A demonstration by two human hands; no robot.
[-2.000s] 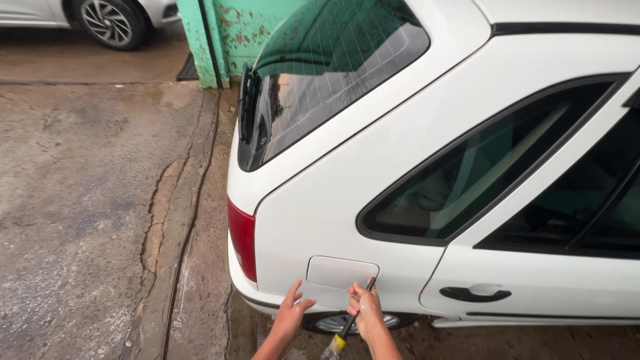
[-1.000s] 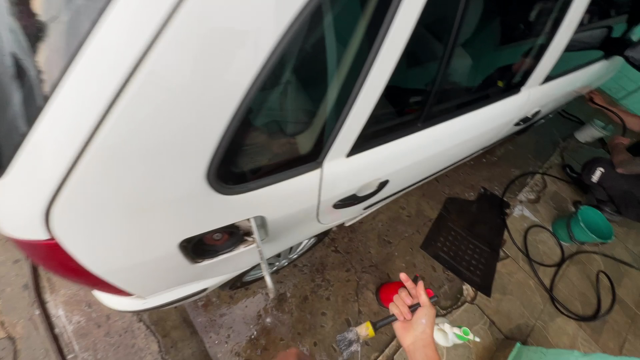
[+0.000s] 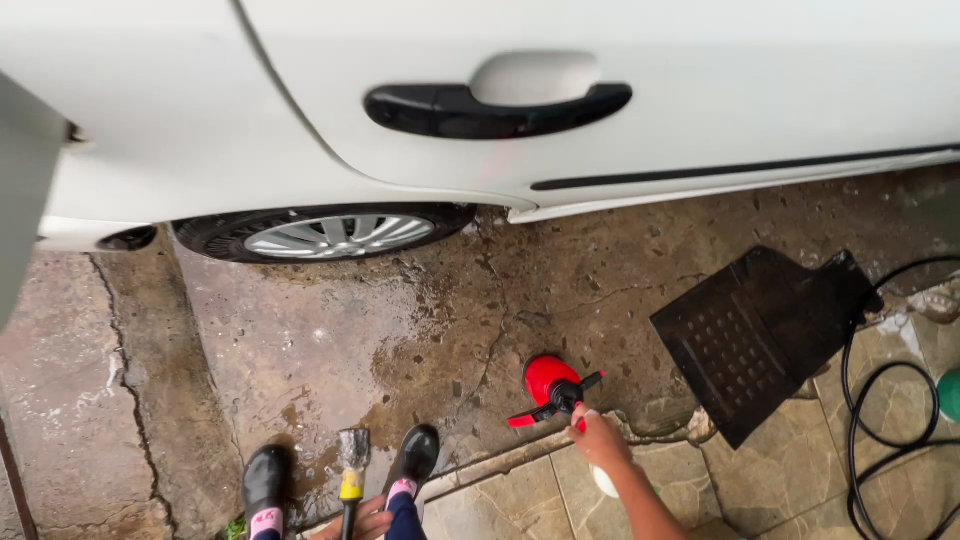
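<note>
My left hand (image 3: 364, 519), at the bottom edge, holds a detailing brush (image 3: 351, 480) with a black handle, a yellow band and wet bristles pointing up the view. My right hand (image 3: 598, 439) reaches down to a red pump sprayer bottle (image 3: 550, 375) with a black head and touches its top; its fingers are curled at the red-tipped part. The white car's rear door, with a black door handle (image 3: 499, 111), fills the upper view. Below it shows the rear wheel (image 3: 330, 236). At the far left, a blurred grey-white panel edge (image 3: 22, 187) stands close to the camera.
A black rubber car mat (image 3: 757, 330) lies across the step edge at the right. A black hose (image 3: 859, 450) coils over the tiles beside a green bucket (image 3: 951, 396). My black shoes (image 3: 266, 480) stand on wet concrete. A white container (image 3: 604, 481) is partly behind my right forearm.
The view has moved in and down along the car. The brush, in my right hand before, is now in my left hand. My right hand has reached the red sprayer.
</note>
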